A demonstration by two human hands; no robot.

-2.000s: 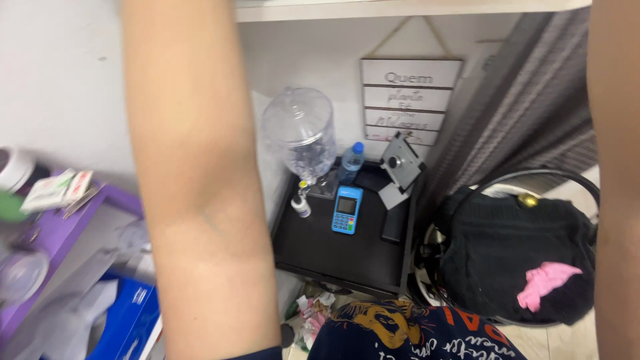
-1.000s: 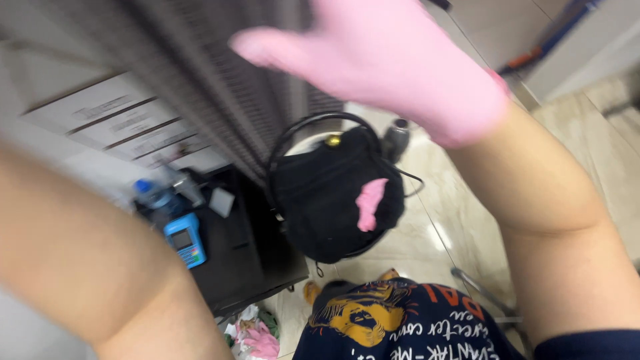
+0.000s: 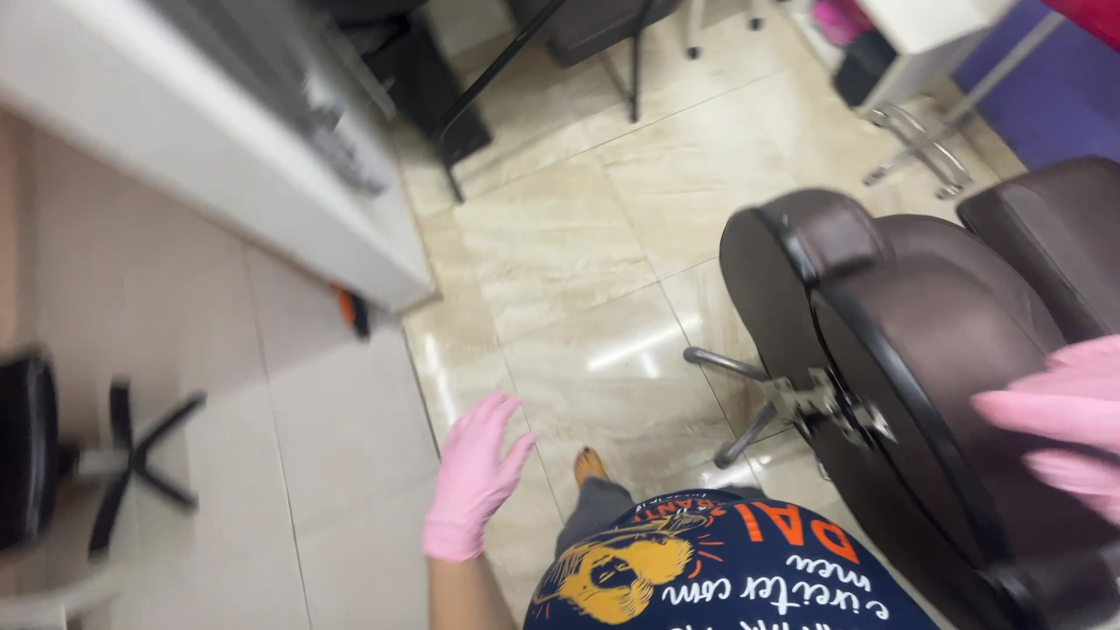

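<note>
Pink gloves cover both of my hands. My left hand (image 3: 477, 477) is low in the middle of the view, over the tiled floor, its fingers apart and nothing in it. At the right edge, my right hand (image 3: 1063, 420) has spread fingers and is partly cut off by the frame; it holds nothing that shows. It appears in front of a dark brown padded salon chair (image 3: 927, 350) with a metal base; whether it touches the chair cannot be told.
A white wall end (image 3: 350, 227) juts in from the upper left. Beyond it stands a black swivel chair (image 3: 31, 446). A black-legged chair (image 3: 595, 26) is at the top, a white wheeled cart (image 3: 936, 44) at the upper right. An orange and black object (image 3: 352, 308) lies by the wall.
The view has swung far round, from the black tray stand and black bag to the floor and brown chair. Both gloved hands now show; one second ago only one gloved hand did.
</note>
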